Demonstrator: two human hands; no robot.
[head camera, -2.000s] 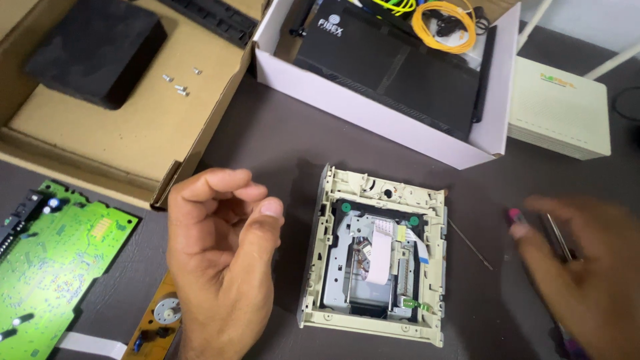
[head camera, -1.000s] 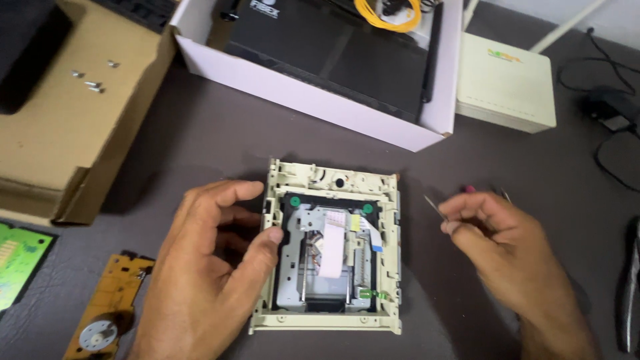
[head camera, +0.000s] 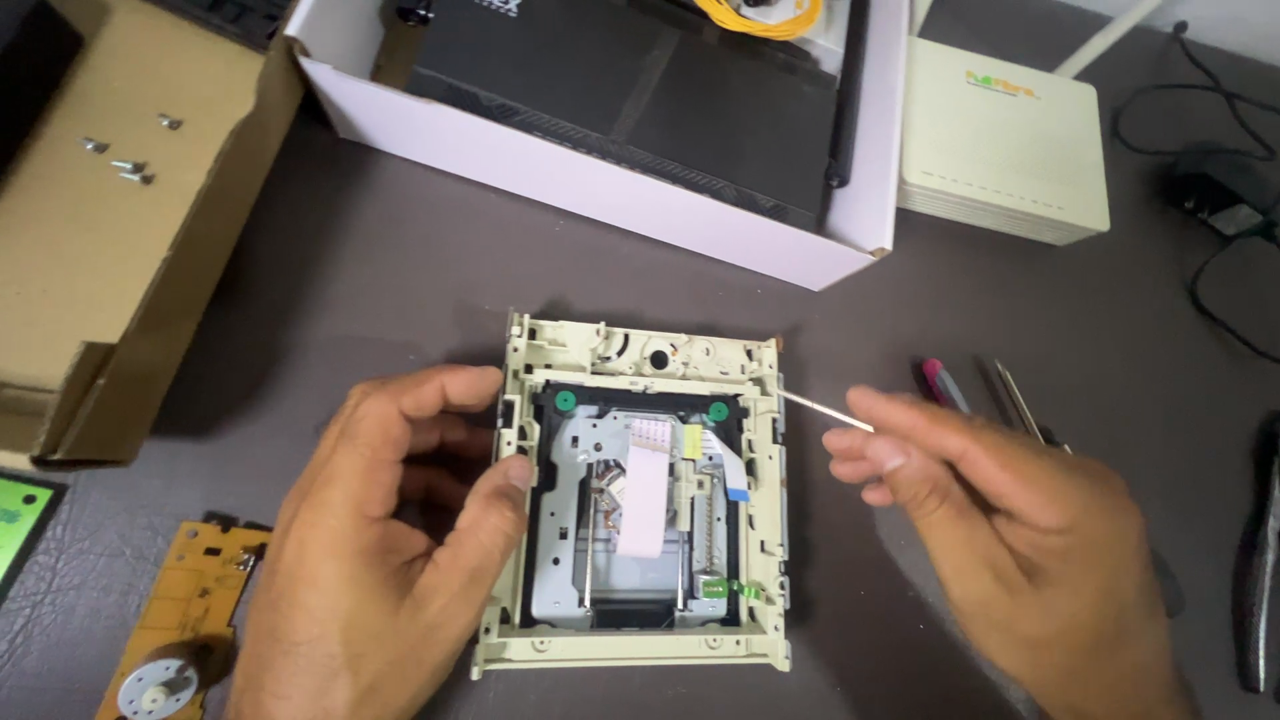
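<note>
An optical disc drive's cream plastic frame (head camera: 640, 650) lies on the dark table, its metal laser sled mechanism, white ribbon cables and two green rubber mounts exposed. My left hand (head camera: 400, 540) rests against the frame's left side, thumb on its edge and fingers curled round it. Between the thumb and fingers of my right hand (head camera: 980, 520) is a thin metal rod (head camera: 825, 410), whose tip meets or nearly meets the frame's upper right edge. The rod's other end is hidden by the hand.
Several small screws (head camera: 130, 168) lie in a cardboard box (head camera: 200, 230) at upper left. An orange circuit board with a motor (head camera: 157, 688) is at lower left. A white box (head camera: 600, 170) and a white router (head camera: 1000, 140) stand behind. A pink-and-grey tool (head camera: 940, 382) lies right.
My right hand has picked up the thin rod, which lay right of the drive, and brought it to the frame's side. My left hand has come onto the frame. The view has shifted.
</note>
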